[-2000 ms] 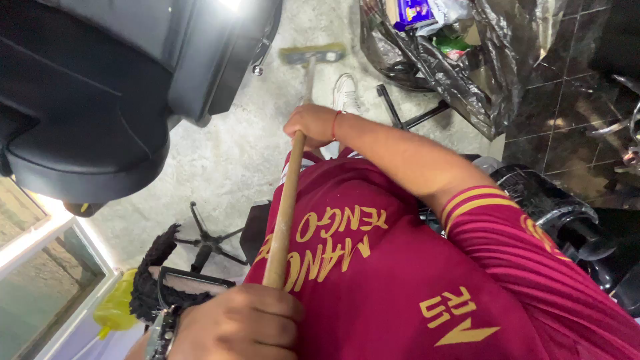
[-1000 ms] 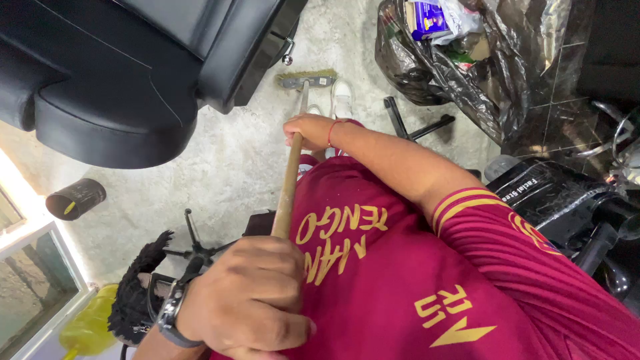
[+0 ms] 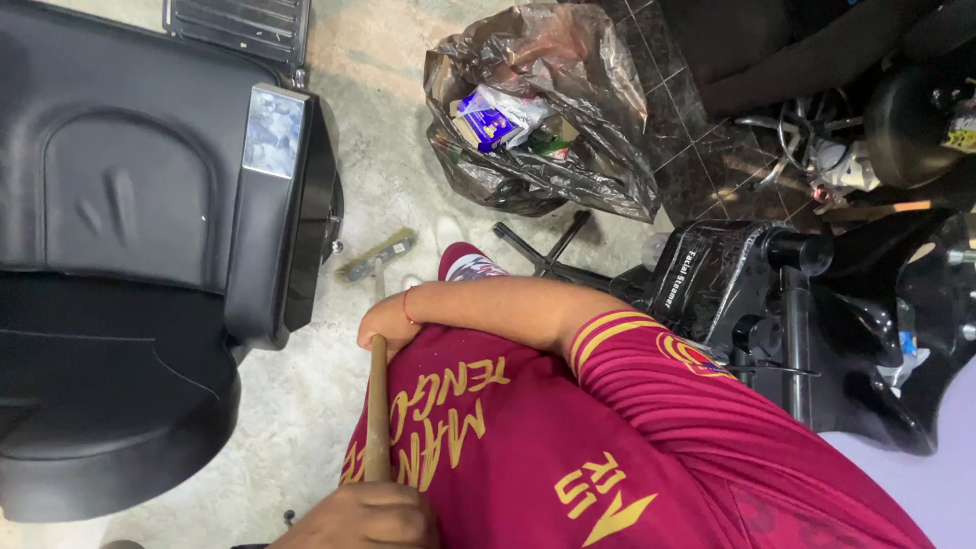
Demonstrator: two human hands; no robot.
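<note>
A broom with a pale wooden handle (image 3: 378,427) runs from the bottom of the view toward the floor. Its grey head with yellowish bristles (image 3: 377,255) rests on the floor beside the black chair, near my shoes. My right hand (image 3: 389,324), with a thin red cord at the wrist, is closed around the handle lower down, toward the head. At the bottom edge, my left hand (image 3: 366,518) grips the handle's upper part; the frame cuts off part of this hand. The handle crosses in front of my maroon shirt.
On the left stands a black padded salon chair (image 3: 114,183) with a metal footrest (image 3: 236,30). An open black plastic bag (image 3: 534,46) of rubbish lies ahead. Right of my feet are black stand legs (image 3: 549,255), a boxy black appliance (image 3: 705,282) and a glossy black basin (image 3: 877,320).
The view has shifted, bringing the whole bag into sight. Both hands have stayed around the broom handle. The broom head now lies more to the left of my shoes, nearer the chair.
</note>
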